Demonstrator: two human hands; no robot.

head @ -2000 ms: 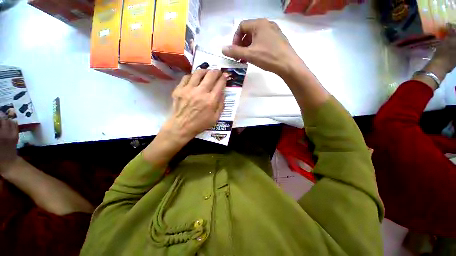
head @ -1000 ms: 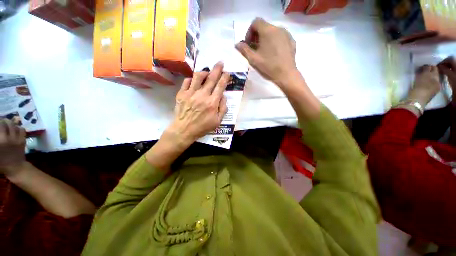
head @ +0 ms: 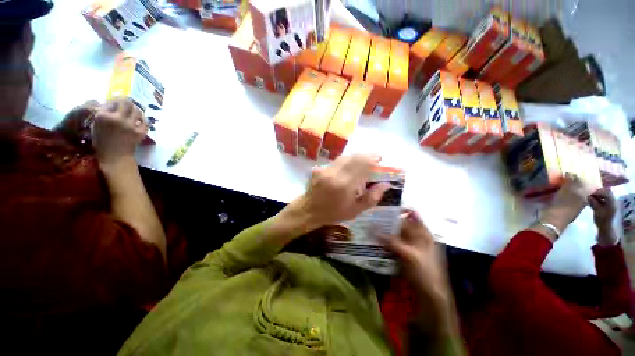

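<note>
A retail box [head: 365,240] with a white printed face is in front of me at the table's front edge, tilted, its orange end at the top. My left hand [head: 345,189] is on its upper part, fingers and thumb around the end. My right hand [head: 418,247] is blurred and holds the box's right side. The fingers hide parts of the box. No seal or label can be made out.
Three orange boxes [head: 322,115] stand just beyond my left hand, with more rows [head: 379,66] behind. Another group [head: 470,115] stands right. A yellow-green stick [head: 183,149] lies left. Neighbours work on both sides; a red sleeve [head: 526,257] is at right.
The view has tilted up and turned, showing more boxes and both neighbours. My right hand has come down from above the box to its right side. My left hand has shifted to the box's upper end.
</note>
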